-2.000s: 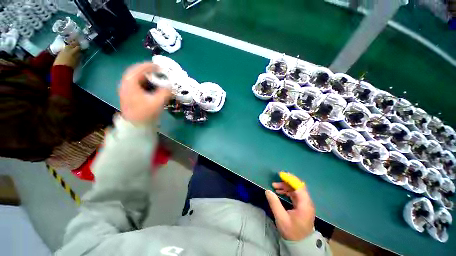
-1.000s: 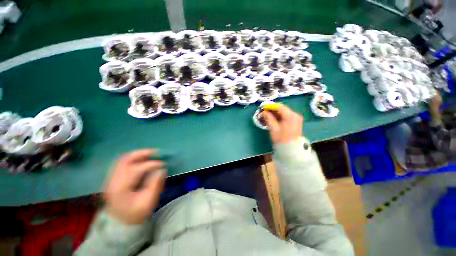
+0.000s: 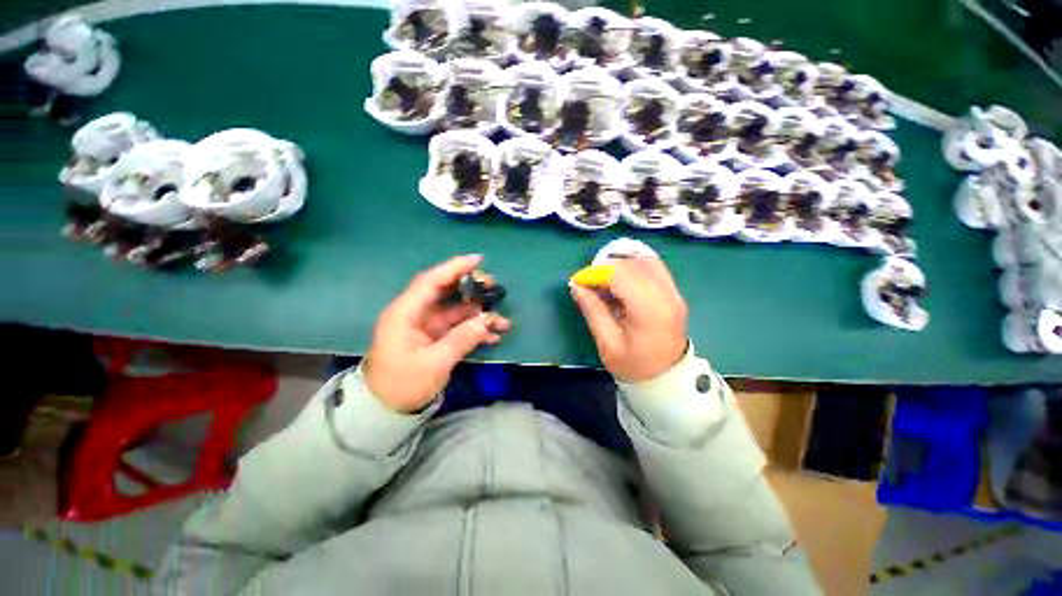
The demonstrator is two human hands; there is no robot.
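Observation:
My left hand (image 3: 429,330) holds a small black module (image 3: 478,291) between thumb and fingers, above the bench near its front edge. My right hand (image 3: 638,317) holds a yellow-handled tool (image 3: 594,276) between thumb and index finger; its tip cannot be made out. A white housing (image 3: 625,249) sits just behind my right hand, which partly hides it. The two hands are apart, with the black module and the yellow tool not touching.
Tight rows of open white shells with dark parts (image 3: 592,189) stand behind my hands. One unit (image 3: 894,291) stands apart at right. Loose white shells with dark modules (image 3: 242,175) lie at left, more shells (image 3: 1034,198) at far right. A red stool (image 3: 163,425) is below left.
The view has swung left since one second ago. My left hand now holds the black module, closer to my right hand. My right hand still has the yellow tool and has come away from the housing.

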